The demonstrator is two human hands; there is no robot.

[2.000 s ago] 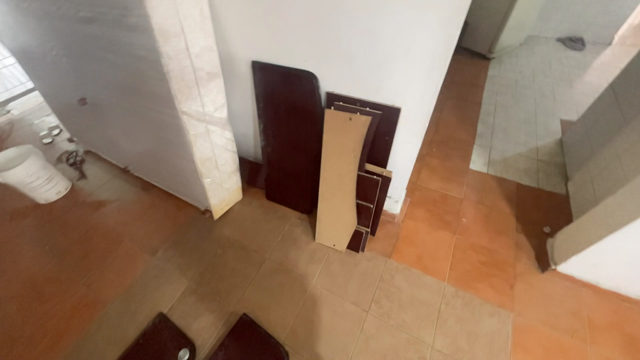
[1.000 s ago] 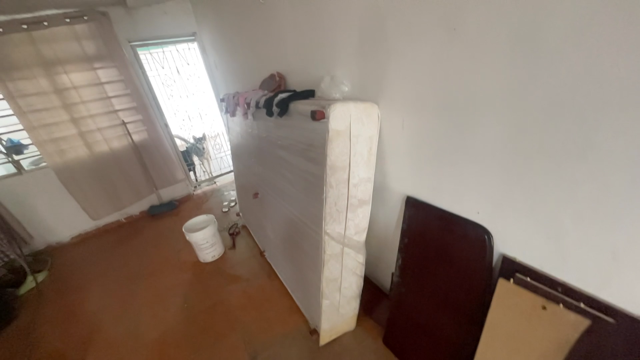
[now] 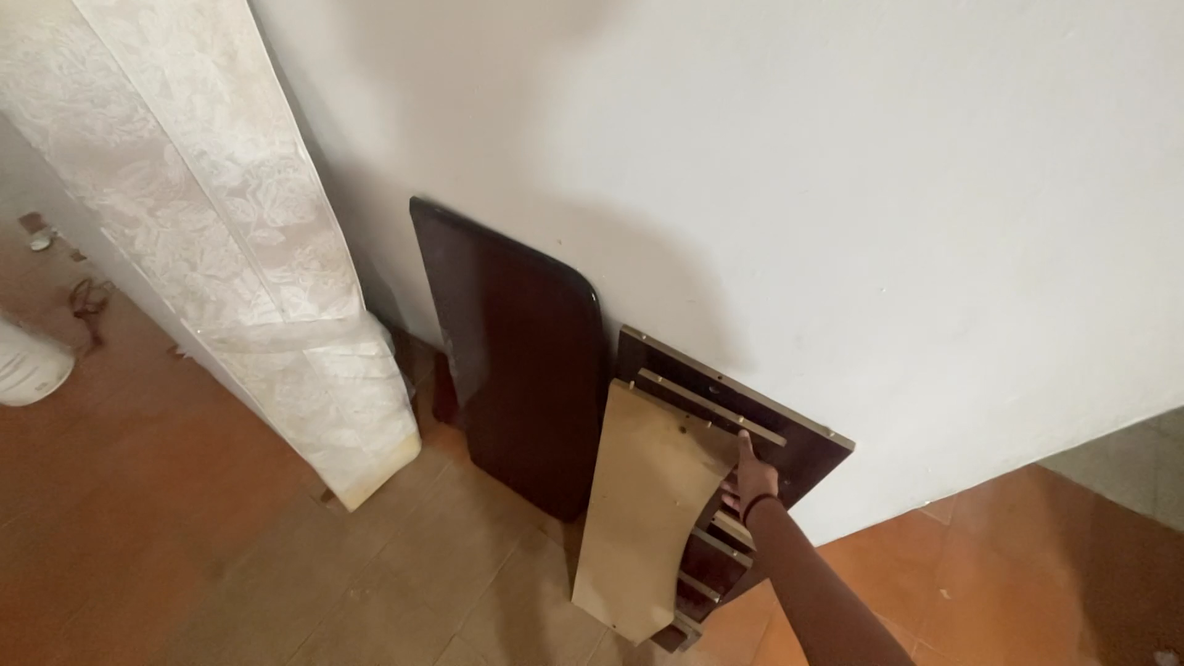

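Observation:
My right hand (image 3: 754,476) reaches in from the lower right and touches the upper right edge of a light brown board (image 3: 643,499) with a curved side. Its index finger points up over the board edges, while the other fingers are partly hidden; whether they grip is unclear. Behind the light board, several dark boards with pale edges and small pegs lean together, the largest dark panel (image 3: 814,453) against the wall. Left of this stack, a dark panel with rounded corners (image 3: 527,370) leans on the same wall. My left hand is out of view.
A patterned, plastic-covered mattress (image 3: 231,203) stands on edge at the left. A white bucket (image 3: 28,365) is on the floor at the far left, near a dark tangled item (image 3: 90,301). The white wall (image 3: 879,231) rises behind the boards, over a tiled floor (image 3: 416,573).
My right hand has come into view and now touches the light brown board. The view has swung down and right, back to the leaning boards.

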